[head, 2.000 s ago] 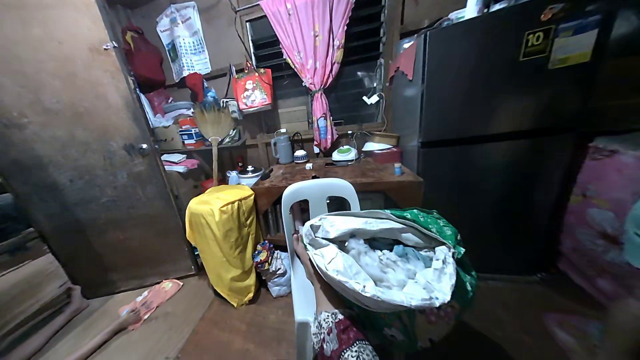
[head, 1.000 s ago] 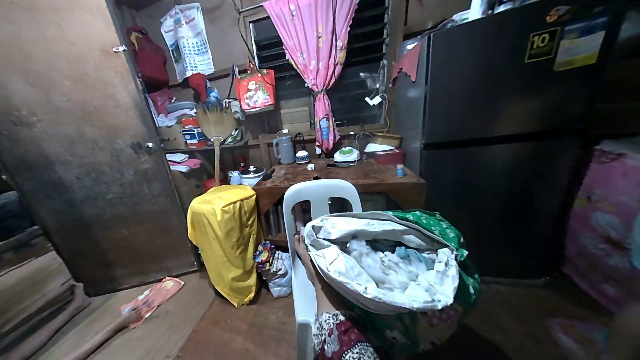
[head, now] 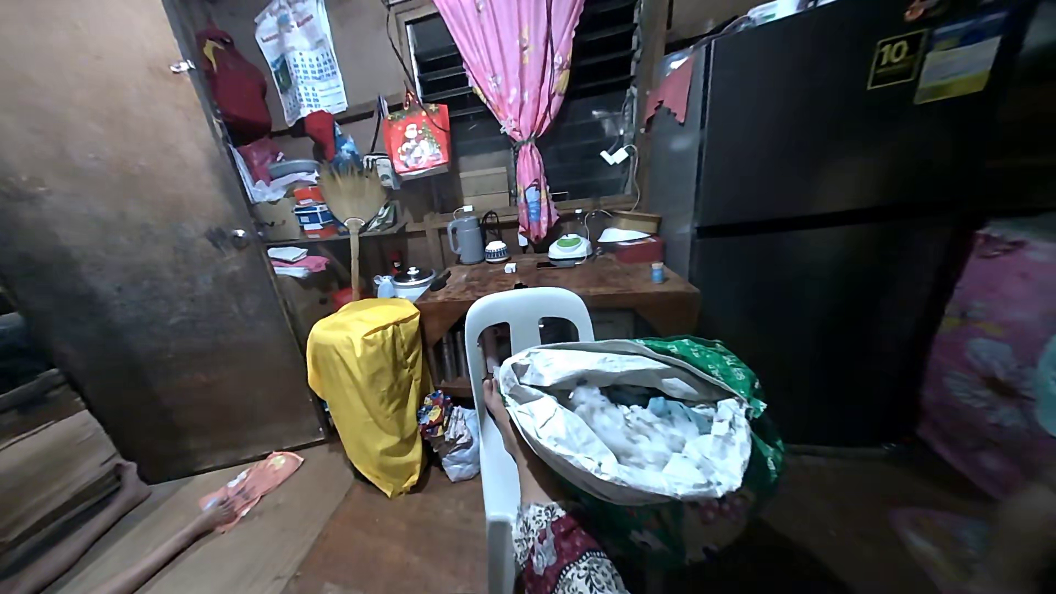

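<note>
Neither my left hand nor my right hand can be made out. A large sack (head: pixel 544 412), white inside and green printed outside, lies wide open in front of me. White fluffy stuffing (head: pixel 635 429) and some pale blue pieces fill it. Left of the sack, a bare foot (head: pixel 492 400) rests on the seat of a white plastic chair (head: pixel 487 462), its leg running down to patterned red, black and white cloth (head: pixel 565 549). At the right edge is a blurred skin-toned shape (head: pixel 1023 536); whose it is, I cannot tell.
Behind the chair stands a wooden table (head: pixel 561 280) with a jug, a lidded pot and small items. A yellow-covered object (head: pixel 367 388) and plastic bags (head: pixel 458 437) are left of the chair. A black refrigerator (head: pixel 825 313) stands right. Another person's legs (head: pixel 165 549) extend along the floor at lower left.
</note>
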